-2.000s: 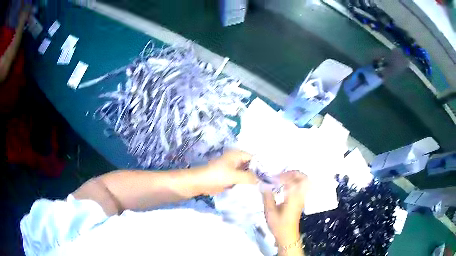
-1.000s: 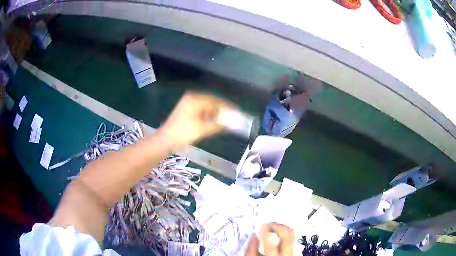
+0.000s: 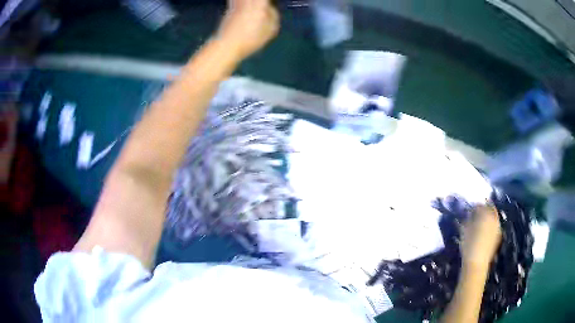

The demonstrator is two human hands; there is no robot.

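My left hand (image 3: 251,28) is stretched out over the dark green belt at the top edge, blurred, fingers curled; whether it holds anything is hidden. My right hand (image 3: 480,230) is at the heap of black accessories (image 3: 518,252) on the right, its fingertips partly hidden. White leaflets (image 3: 359,189) lie overlapping in the middle. Silver-grey strips (image 3: 230,170) lie tangled on the left. An open pale box (image 3: 362,104) stands behind the leaflets, with something white and dark in its opening.
On the belt are a blurred box (image 3: 332,24) at the top, another (image 3: 148,12) at top left and a blue one (image 3: 534,110) at right. A pale rail (image 3: 120,65) borders the belt. White cards (image 3: 85,149) lie far left.
My left hand has moved up and away over the belt; the white piece seen in it no longer shows. My right hand has moved right, from the leaflets to the black heap. The view has shifted.
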